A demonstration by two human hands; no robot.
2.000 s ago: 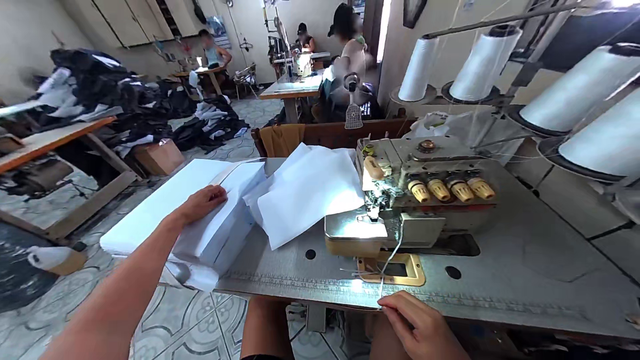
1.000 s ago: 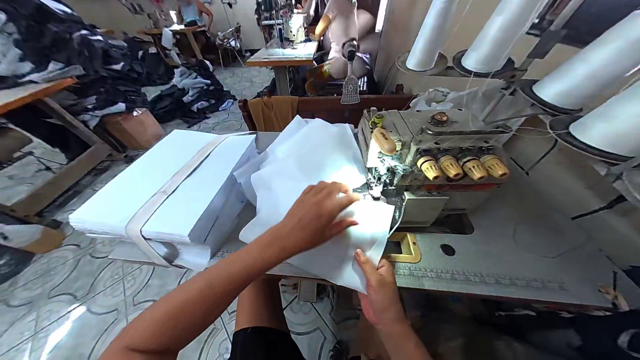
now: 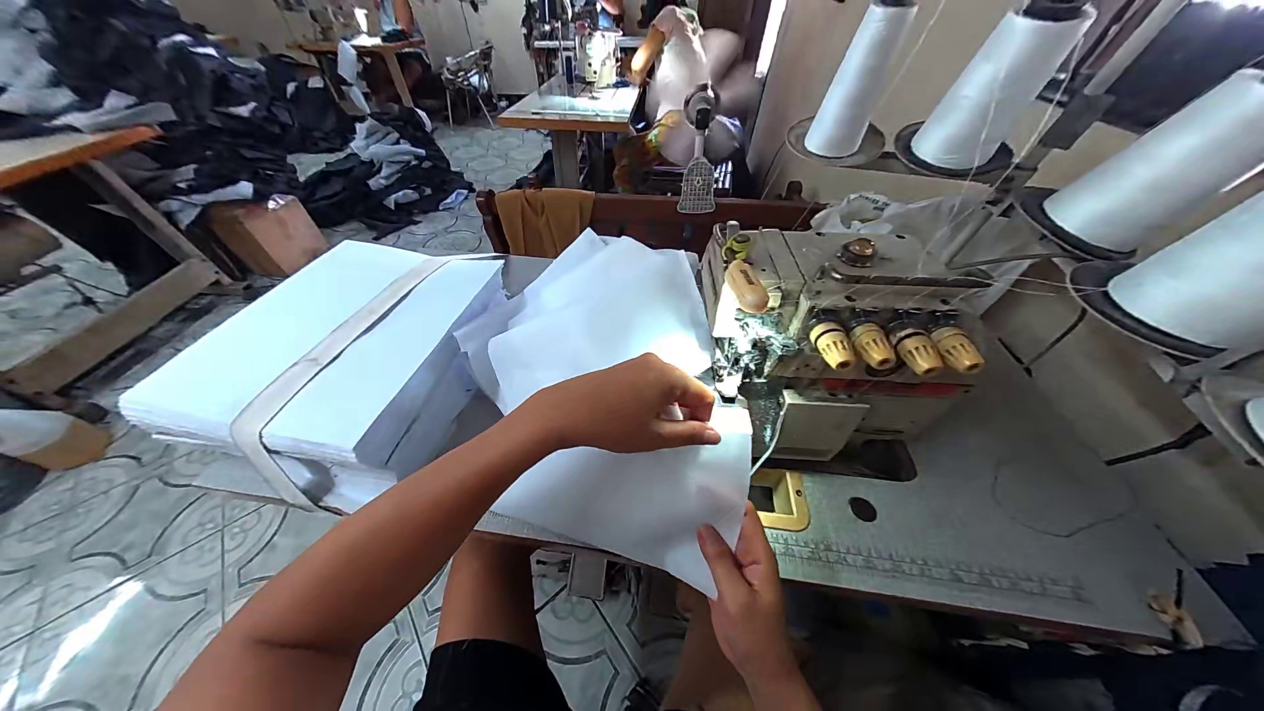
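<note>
My left hand is bent over a white fabric piece, its fingertips at the piece's upper right, close to the needle area of an overlock sewing machine. The piece's lower right corner is pinched between the thumb and fingers of my right hand, past the table's front edge. More white pieces lie loosely behind my left hand, left of the machine head. A thick stack of white pieces with a pale strap across it sits at the left. Whether my left fingertips grip the cloth is unclear.
Large white thread cones stand above the machine at the right. A wooden chair back with a brown cloth is behind the table. Dark fabric heaps and a cardboard box lie farther left. A person is at another table.
My left hand has moved from the stack to the machine, and a white piece now lies under it. My right hand, earlier at a thin strip before the machine, now holds that piece's corner.
</note>
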